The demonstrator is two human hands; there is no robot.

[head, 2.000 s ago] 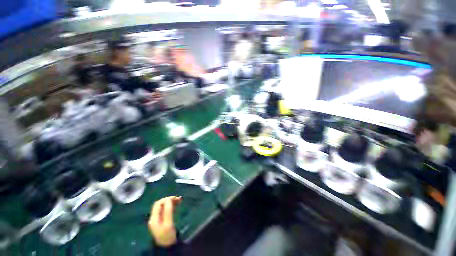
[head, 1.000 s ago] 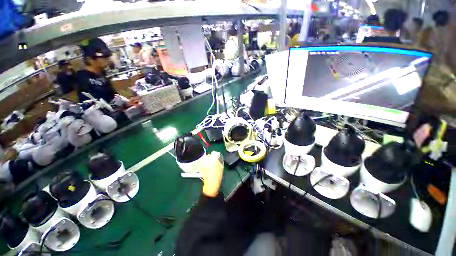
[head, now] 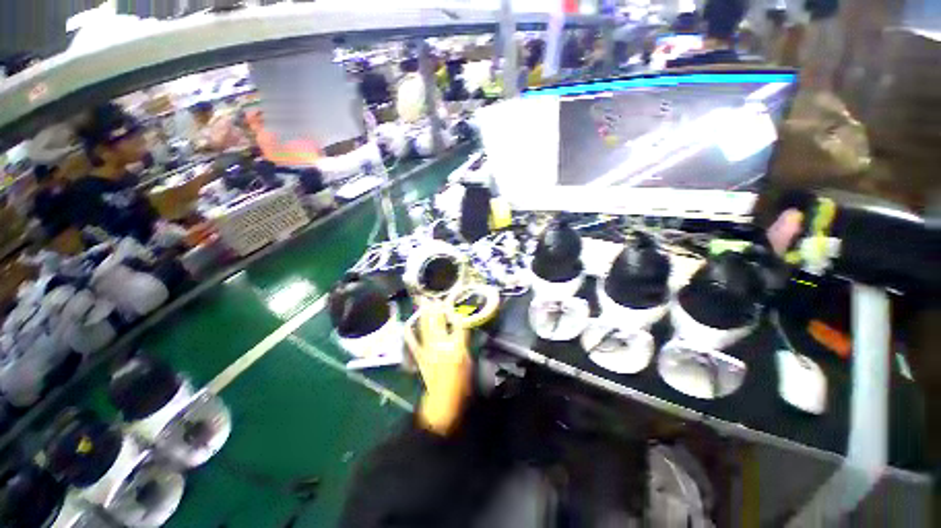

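A white dome camera with a black head (head: 361,309) lies on the green bench near the centre, its foot towards my hand. My left hand (head: 444,366) reaches up from a dark sleeve. Its fingers are blurred at the right side of this camera's foot, just below the yellow tape roll (head: 475,305); whether they grip the foot cannot be told. My right hand is not in view.
Three dome cameras stand on the black bench (head: 619,299) before a lit monitor (head: 660,144). A white mouse (head: 801,382) lies right. A white ring housing (head: 439,270) sits by cables. More cameras (head: 144,387) stand lower left. A person (head: 103,186) is across the line.
The view has turned right. My left hand first hovered over the green bench, then reached the centre camera's foot, and now sits slightly further right, nearer the tape roll.
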